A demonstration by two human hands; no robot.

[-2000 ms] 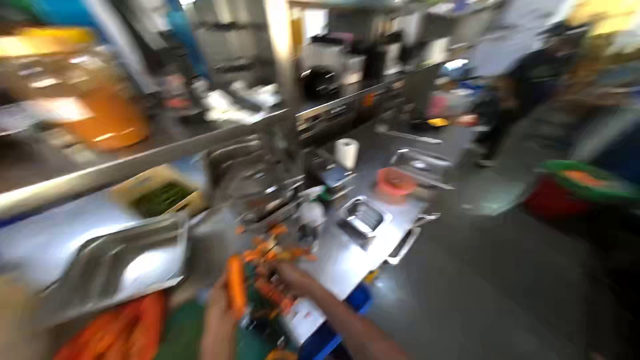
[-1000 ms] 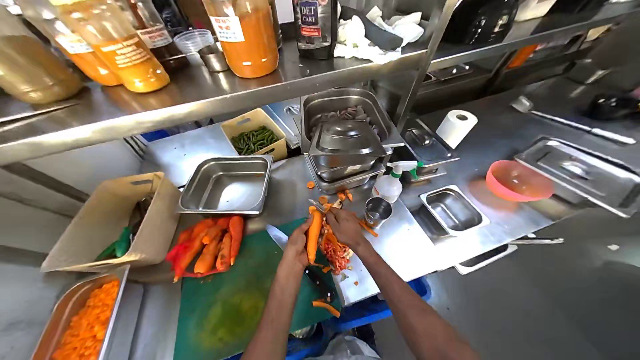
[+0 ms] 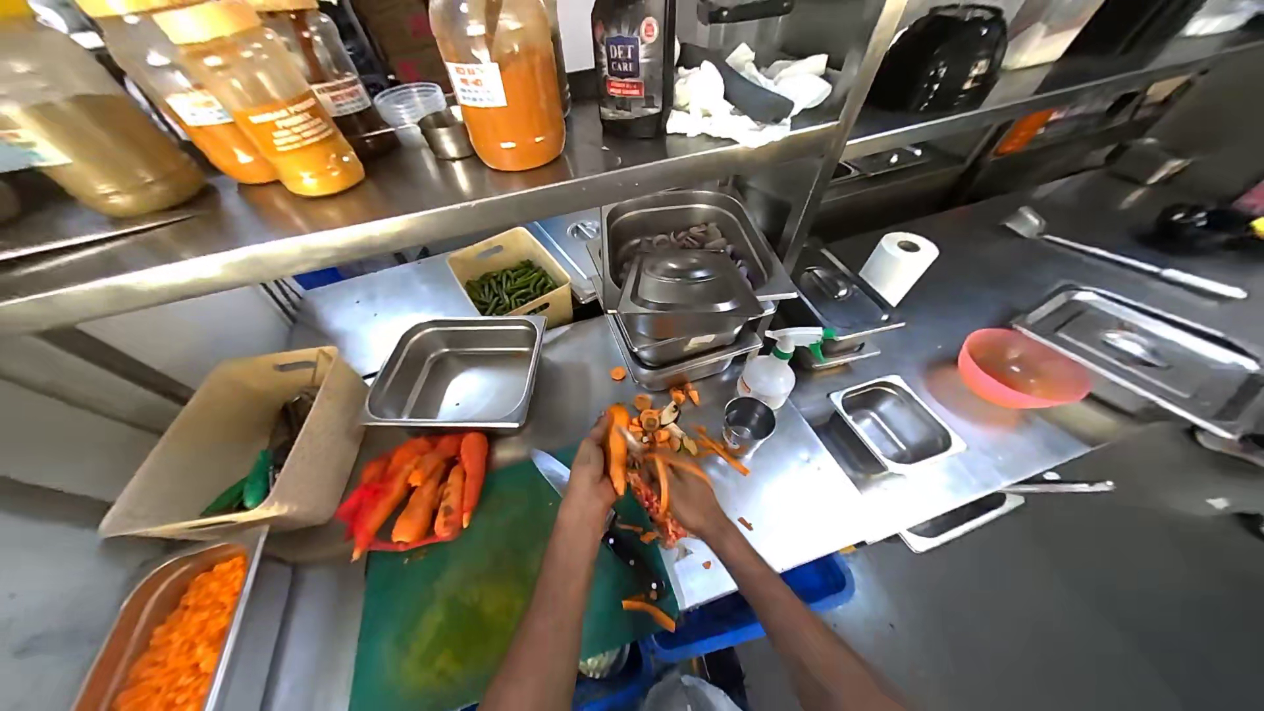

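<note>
My left hand [image 3: 592,464] holds a carrot [image 3: 617,449] upright above the edge of the green cutting board [image 3: 444,622]. Close against the carrot is my right hand [image 3: 686,489], closed around a tool that is mostly hidden, perhaps a peeler; a strip of orange peel hangs beside its fingers. Under both hands lies a knife [image 3: 632,558] with a black handle, its blade pointing to the upper left. Peelings and carrot ends [image 3: 657,420] are scattered on the steel counter just beyond. Several whole carrots [image 3: 425,489] rest on a red net bag at the board's upper left corner.
Left stand a beige bin [image 3: 237,444] and a tray of diced carrot [image 3: 188,632]. Beyond are an empty steel pan [image 3: 459,375], green chillies [image 3: 511,286], and stacked pans [image 3: 691,286]. A steel cup [image 3: 748,425], spray bottle [image 3: 768,375] and pink bowl [image 3: 1022,370] stand right. A shelf [image 3: 395,222] crosses above.
The view has swung and steadied since the blurred earliest frame. Both hands stay at the carrot; over the last second they have shifted only slightly against each other.
</note>
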